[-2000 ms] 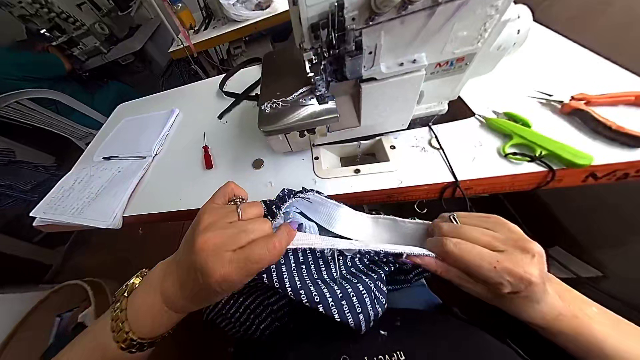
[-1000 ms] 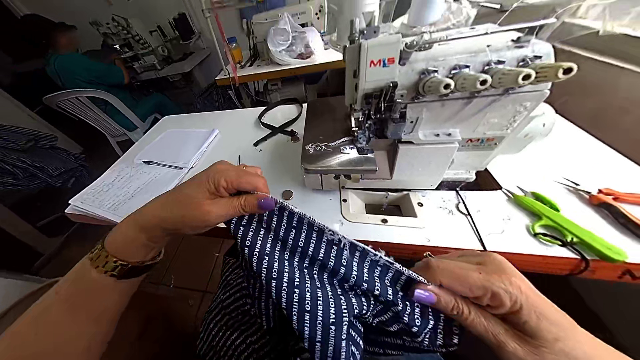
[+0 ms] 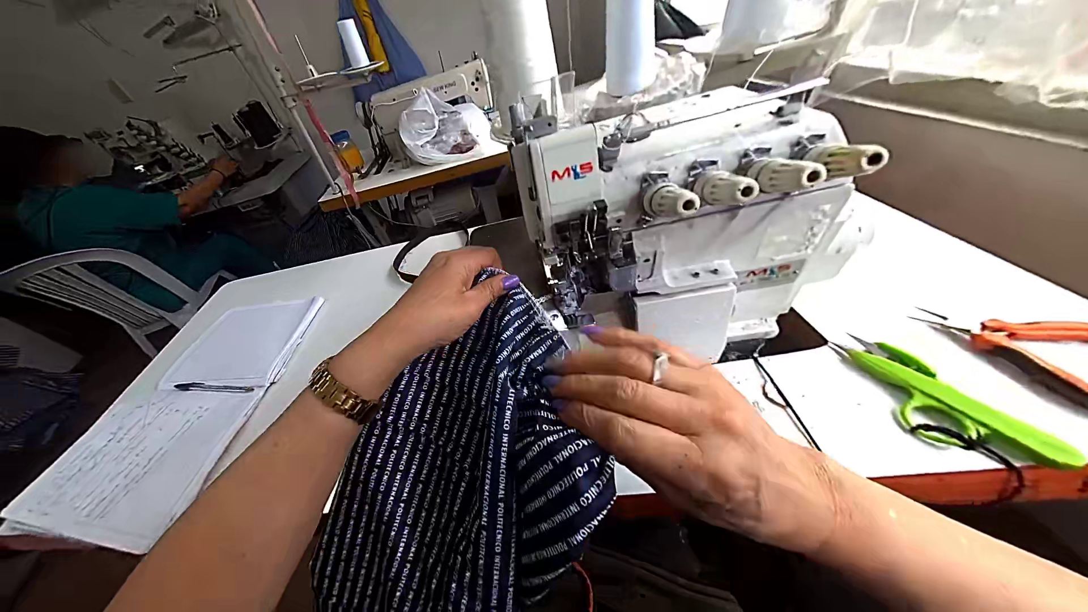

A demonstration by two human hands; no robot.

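Observation:
Dark blue fabric printed with rows of white lettering [image 3: 442,459] hangs from my left hand [image 3: 450,297], its overlocked edge pinched between thumb and fingers just left of the needle area. My right hand [image 3: 671,416] lies against the fabric's right side near that edge, fingers stretched out and slightly blurred; whether it grips the cloth I cannot tell. Right behind both hands stands a white overlock sewing machine [image 3: 697,195], its presser foot [image 3: 561,319] close to the fabric edge. Whether the edge lies under the foot is hidden.
An open notebook [image 3: 136,450] with a pen [image 3: 212,388] lies at left. Green thread snips [image 3: 969,408] and orange-handled pliers [image 3: 1037,340] rest at right. Behind are another sewing machine [image 3: 433,89], a plastic bag [image 3: 433,127], and a seated person [image 3: 110,204] by a white chair [image 3: 102,289].
The fabric, held near the table's front edge before, is now up at the machine's needle area with both hands. My right hand's fingers have straightened. The view has tilted up.

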